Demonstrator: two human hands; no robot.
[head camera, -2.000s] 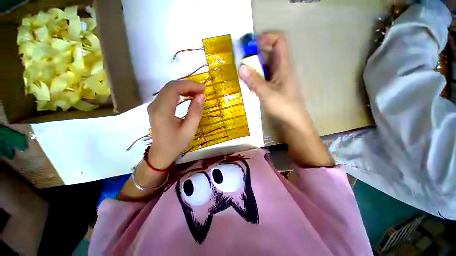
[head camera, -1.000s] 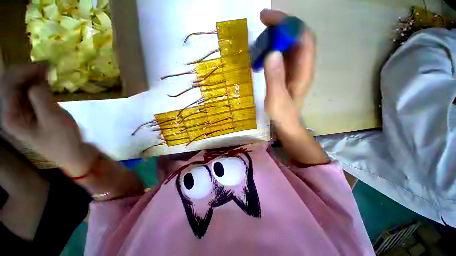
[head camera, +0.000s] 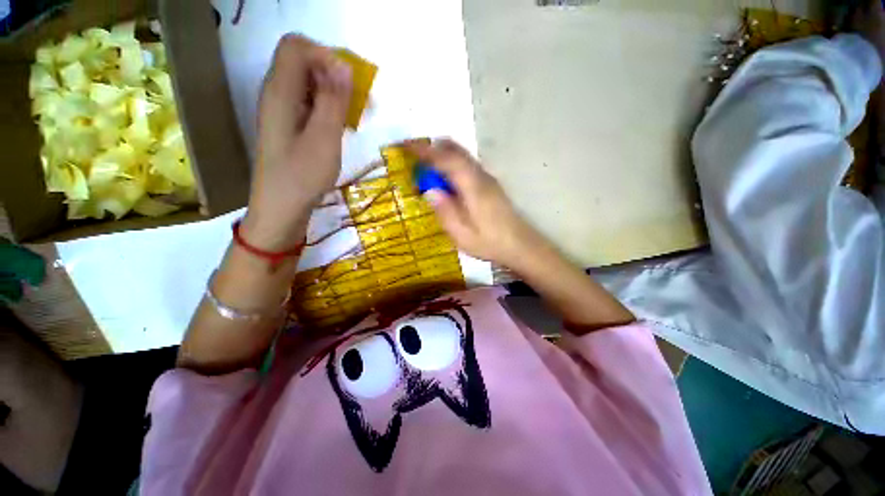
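The sheet of gold pieces (head camera: 412, 242) lies on the white work sheet (head camera: 417, 58) in front of me, with thin reddish leads out to its left. My left hand (head camera: 306, 111) is raised above the sheet's far left and pinches a gold piece (head camera: 357, 87) between thumb and fingers. My right hand (head camera: 466, 199) is at the sheet's upper right and holds a blue cell (head camera: 432, 179), mostly hidden by the fingers and a little blurred.
An open cardboard box (head camera: 209, 116) with pale yellow pieces (head camera: 107, 121) is at the left. A green plastic piece (head camera: 19, 271) is at the far left edge. A person's grey sleeve (head camera: 776, 184) rests at the right, near more gold pieces (head camera: 776, 27) with leads.
My left hand has moved from the far left to above the sheet and now holds a gold piece. My right hand has come down and left with the blue cell.
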